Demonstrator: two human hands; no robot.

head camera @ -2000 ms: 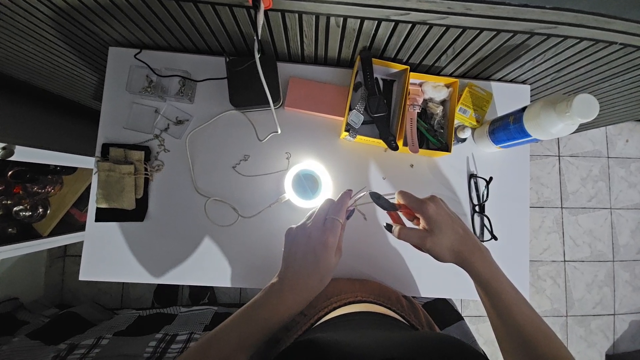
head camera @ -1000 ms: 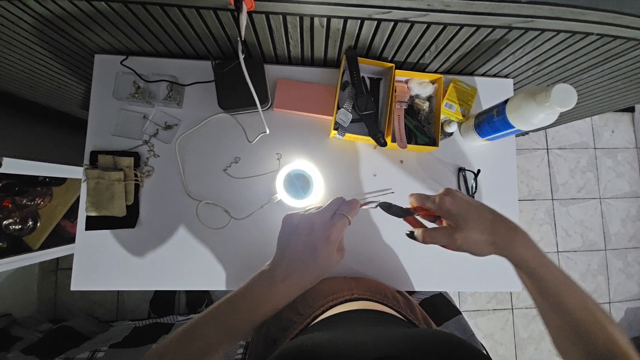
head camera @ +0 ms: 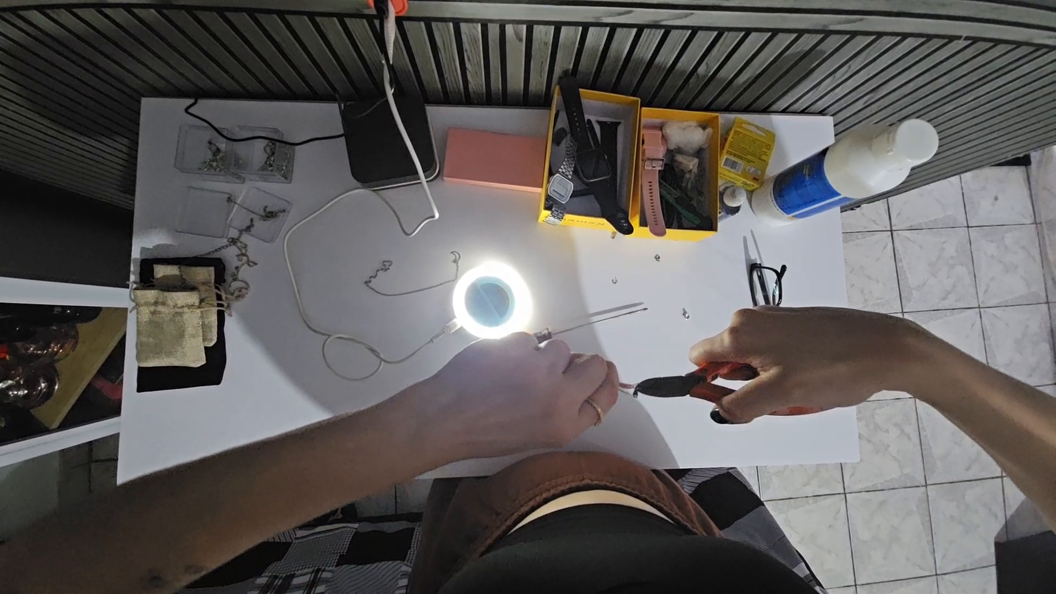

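My right hand (head camera: 813, 363) grips the red handles of pliers (head camera: 672, 386), whose dark jaws point left and meet the end of a small thin piece. My left hand (head camera: 528, 396), with a ring on one finger, pinches that piece; most of it is hidden by the fingers. A thin metal strand (head camera: 602, 318) juts out to the upper right beyond my left hand. Just above that hand glows a round ring light (head camera: 492, 300). Tiny metal bits (head camera: 685, 313) lie on the white table above the pliers. A fine chain (head camera: 412, 290) rests left of the light.
Yellow boxes (head camera: 590, 223) with watches and straps, a pink box (head camera: 493, 159), a black box (head camera: 389, 142) and a white bottle (head camera: 846, 173) stand along the back. Eyeglasses (head camera: 767, 283) lie at right, fabric pouches (head camera: 173, 326) and clear cases (head camera: 235, 153) at left. A white cable (head camera: 294, 285) loops across the table.
The thin strands by my left hand point out differently than two seconds ago. My right hand still holds the pliers close to my left. The view has shifted a little.
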